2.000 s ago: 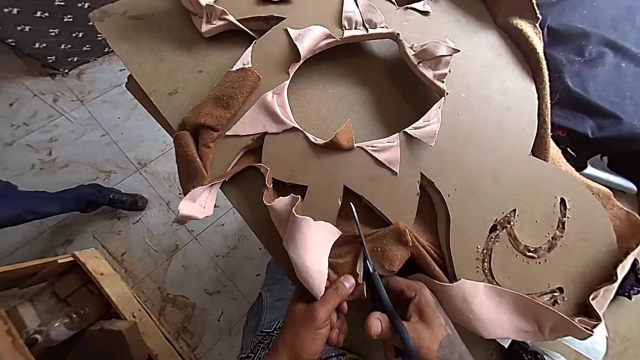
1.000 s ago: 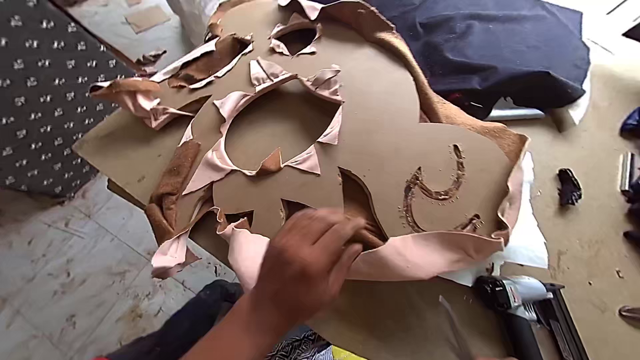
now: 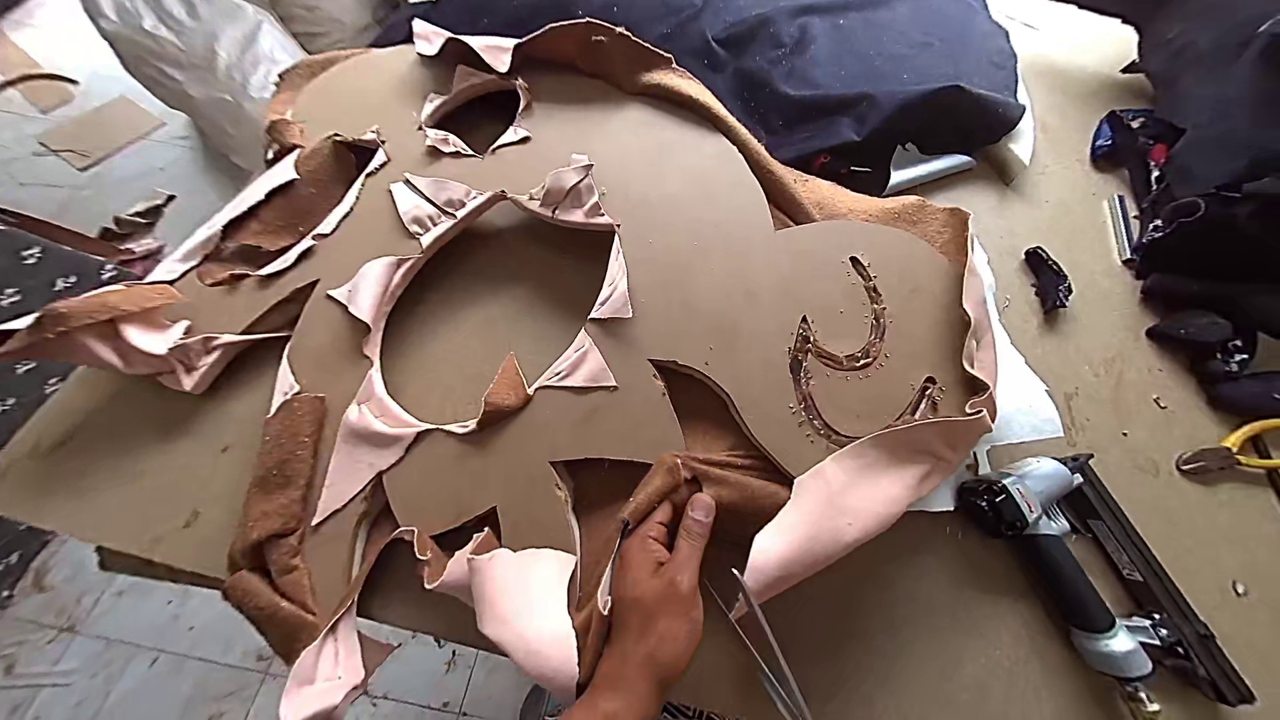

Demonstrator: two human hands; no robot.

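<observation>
A large flat cut-out board point(image 3: 680, 300) lies on the table, with brown fabric point(image 3: 290, 490) and its pink backing point(image 3: 870, 490) folded around its edges and openings. My left hand point(image 3: 660, 580) reaches in from the bottom and pinches a fold of the brown fabric point(image 3: 715, 480) between thumb and fingers, beside the pointed notches at the lower edge. Just right of that hand, the parted blades of scissors point(image 3: 765, 650) show at the bottom edge. Their handles are out of view, and so is my right hand. Pink flaps point(image 3: 370, 440) stand around the big oval hole.
A pneumatic stapler point(image 3: 1075, 600) lies at the right, with yellow-handled pliers point(image 3: 1215, 458) beyond it. Dark blue fabric point(image 3: 800, 70) is heaped behind the board. Black scraps point(image 3: 1048, 280) lie on the table point(image 3: 1110, 400). Tiled floor point(image 3: 130, 640) shows at lower left.
Two seconds ago both hands were at the lower edge, the right one holding the scissors. Now only the left hand shows, gripping the brown fabric. The view has swung to the right.
</observation>
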